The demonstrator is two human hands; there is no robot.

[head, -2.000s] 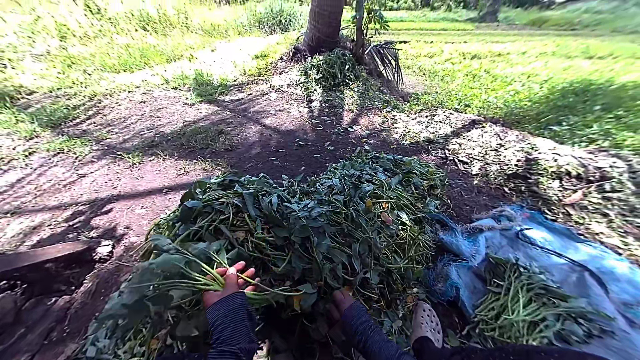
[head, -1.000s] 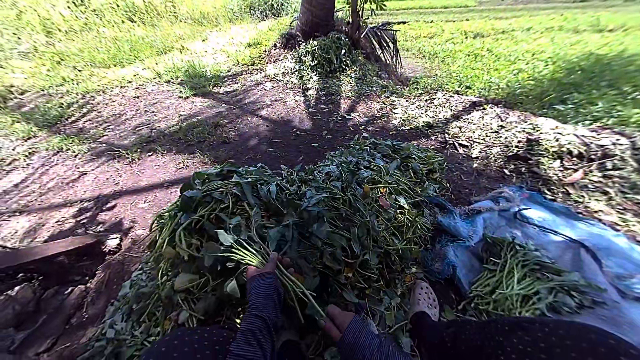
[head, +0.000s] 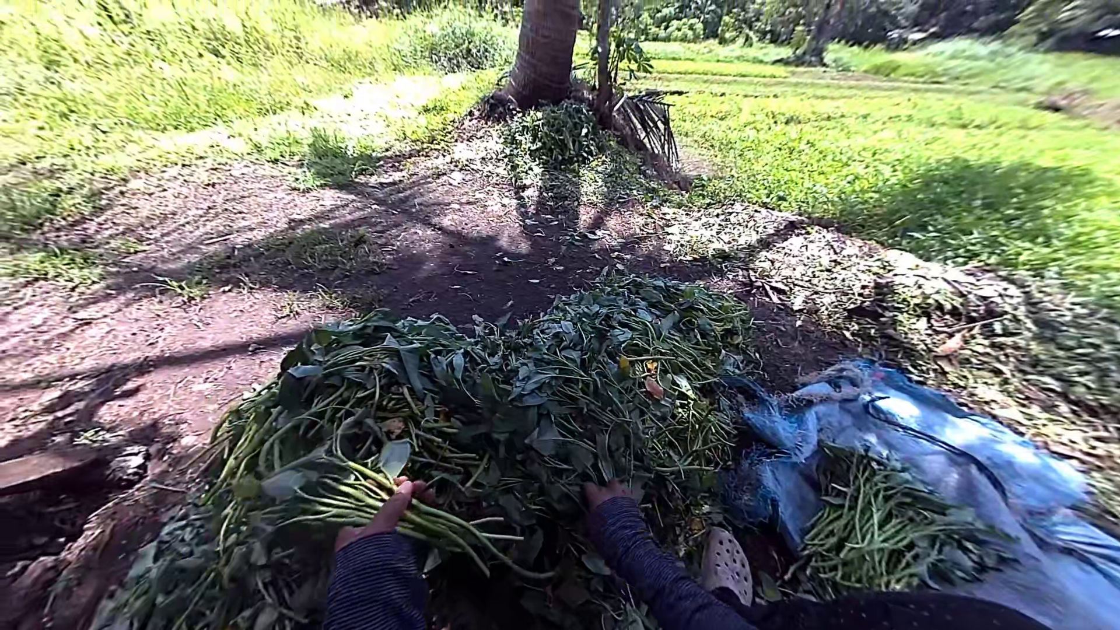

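A large heap of cut leafy green stems (head: 560, 376) lies on the ground before me. At its lower left, my left hand (head: 389, 512) is closed around a bunch of green stems (head: 350, 500), whose leafy ends point left and whose bare ends point right. My right hand (head: 610, 493) reaches into the near side of the heap; leaves hide its fingertips, so whether it grips a stem cannot be told. To the right, a pile of trimmed stems (head: 884, 525) rests on a blue plastic sheet or sack (head: 1032, 481).
A perforated clog (head: 726, 564) is between the heap and the blue plastic. At the far left lies a wooden board (head: 39, 470). A tree trunk (head: 544, 52) rises beyond the bare soil, and a band of dry plant litter (head: 910, 297) runs along the right.
My hands were close together at the bunch one second ago. Now my left hand has moved left with the bunch, and my right hand has moved away into the heap.
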